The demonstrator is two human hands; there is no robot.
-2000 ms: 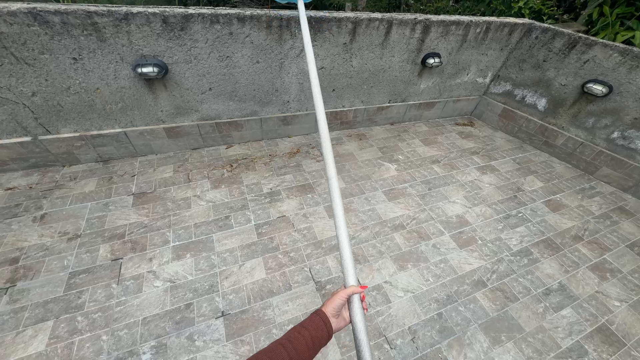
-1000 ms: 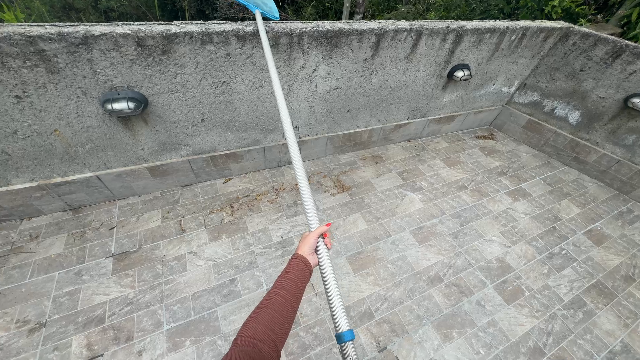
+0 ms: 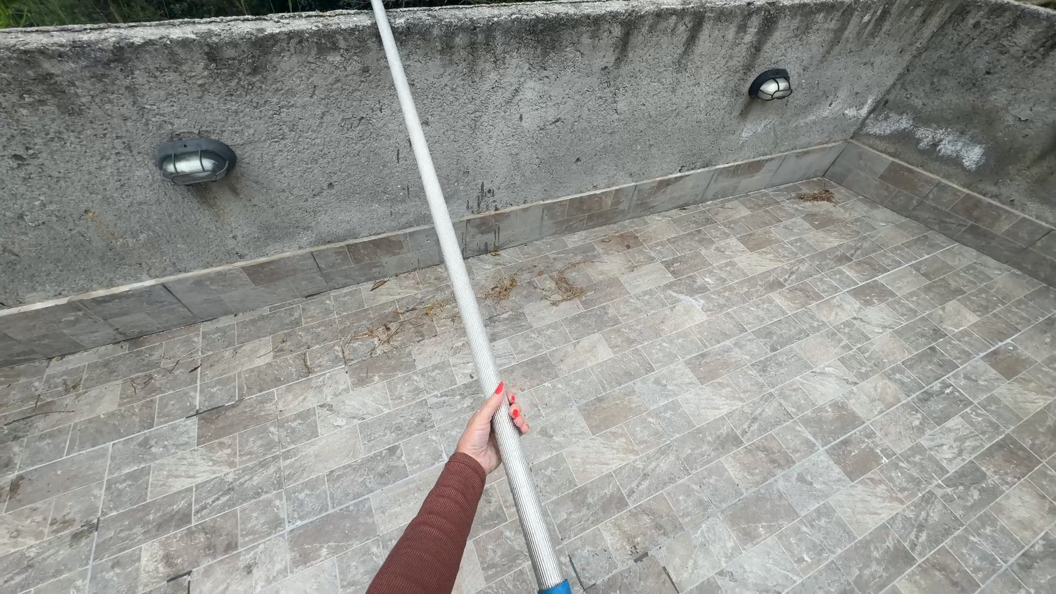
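My left hand (image 3: 488, 429), in a brown ribbed sleeve, is closed around a long ribbed metal pole (image 3: 450, 239). The thumb lies along the near side and the fingers wrap round from the right. The pole slants from the bottom middle up and left, past the top of the wall, where its far end leaves the view. A blue collar (image 3: 556, 587) shows on the pole at the bottom edge. My right hand is out of view.
A rough concrete wall (image 3: 594, 107) with a tiled skirting crosses the back and meets another wall (image 3: 990, 107) at right. Two caged bulkhead lamps (image 3: 196, 160) (image 3: 771, 84) stick out from it. Dry plant debris (image 3: 568, 285) lies on the tiled floor (image 3: 701, 429).
The pole's blue head, seen above the wall one second ago, has left the view at the top. My left hand keeps its hold on the pole. The view has shifted closer to the wall.
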